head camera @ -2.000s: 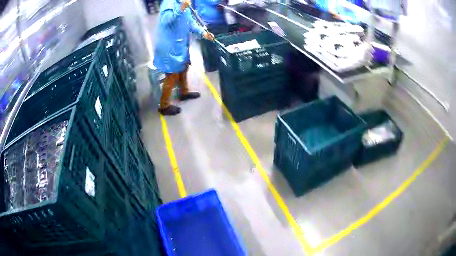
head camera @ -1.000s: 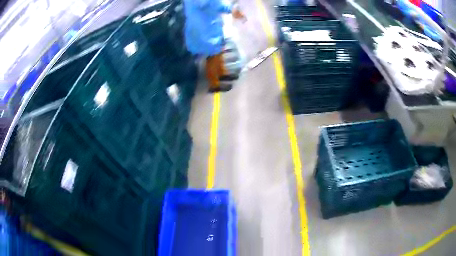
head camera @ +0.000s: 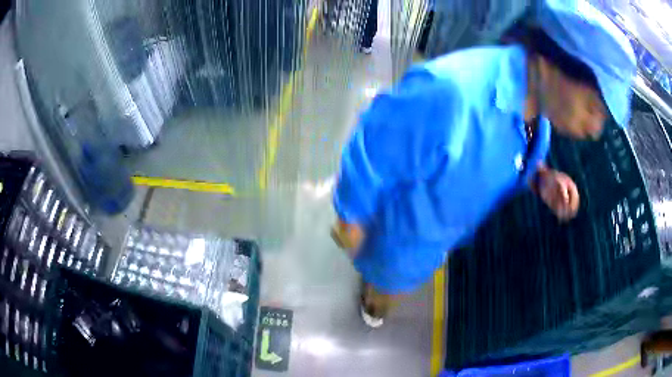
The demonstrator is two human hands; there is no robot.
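Neither of my hands can be made out. A small brown shape (head camera: 656, 349) is cut off at the lower right edge; I cannot tell what it is. A person in a bright blue smock (head camera: 435, 158) and light blue cap stands close in front of me, blurred, leaning toward the right. Dark green crates (head camera: 508, 302) are stacked at the right, beside and partly behind this person. The rim of a bright blue crate (head camera: 516, 368) shows at the bottom edge.
A clear strip curtain (head camera: 243, 88) hangs at the upper left. Crates with shiny, clear-wrapped contents (head camera: 166, 258) stand at the lower left. A dark floor sign with a light green arrow (head camera: 273, 339) and yellow floor lines (head camera: 439, 316) mark the aisle. Another person's legs show beyond the curtain.
The view has swung toward the curtain and crate stacks. The bench and open green crates have left the picture. A person in blue is now much closer, and the blue crate shows only its rim.
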